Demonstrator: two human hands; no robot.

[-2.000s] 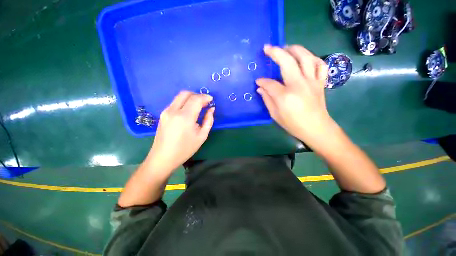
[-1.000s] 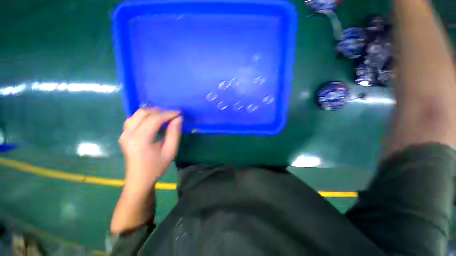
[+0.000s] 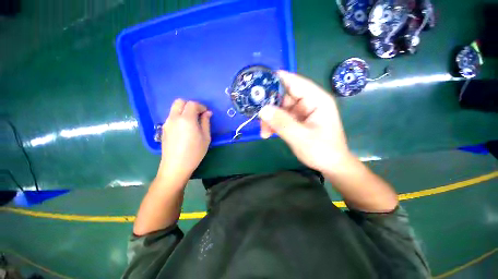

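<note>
My right hand (image 3: 308, 120) holds a motor stator with circuit board (image 3: 255, 91) above the right part of the blue parts tray (image 3: 180, 76). Its blue patterned face with the centre hole is up, and a pale lead wire (image 3: 248, 122) hangs from it towards me. My left hand (image 3: 185, 133) is over the tray's lower left part, fingers bent together; whether it holds anything cannot be seen. A thin silvery ring (image 3: 231, 112) lies in the tray between the hands, and another shows at the unit's left edge. A clump of rings (image 3: 158, 132) is partly hidden beside my left hand.
A single stator unit (image 3: 350, 77) lies right of the tray on the green surface. Stacked units (image 3: 386, 19) are at the upper right. A unit with a yellow tag (image 3: 468, 61) lies at far right by a black object. A black cable (image 3: 24, 152) runs at left.
My right hand has come back from the upper right with a stator unit, now over the tray. My left hand remains at the tray's lower left. The unit covers most of the loose rings.
</note>
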